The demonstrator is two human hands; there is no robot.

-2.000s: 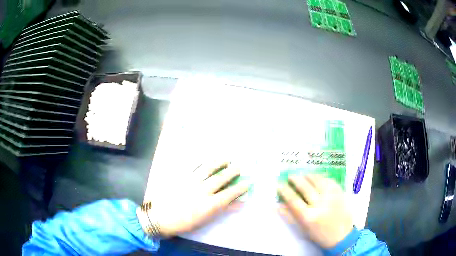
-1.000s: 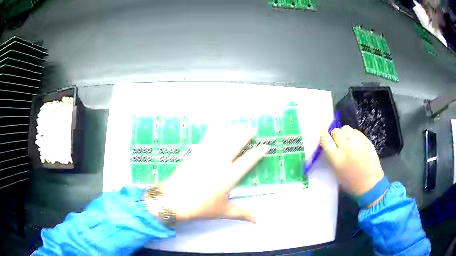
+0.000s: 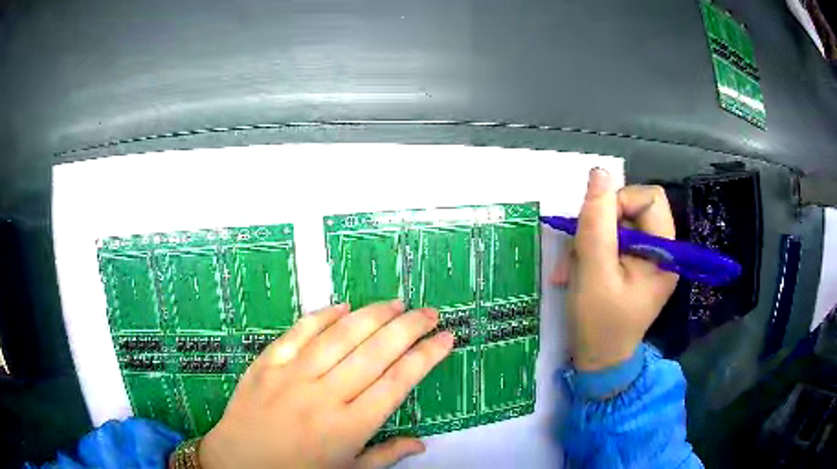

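Observation:
Two green PCB panels lie side by side on a white sheet [image 3: 229, 183]. The right panel [image 3: 448, 266] is partly covered by my left hand [image 3: 340, 376], which rests flat on it with nothing held. The left panel [image 3: 193, 289] is partly hidden under the same hand and wrist. My right hand [image 3: 624, 266] holds a purple marker pen [image 3: 684, 256] near the right panel's upper right corner. The pen's tip points left at the panel's edge; whether it touches is hard to tell.
A black bin [image 3: 725, 247] of dark glinting parts stands right of the sheet, partly behind my right hand. A slim black object [image 3: 783, 295] lies beyond it. Another green panel [image 3: 734, 64] lies at the upper right, past the seam line.
My right hand has lifted the pen from the sheet and brought it to the right panel's corner. The view has moved closer; the cream-filled bin and rack have left it.

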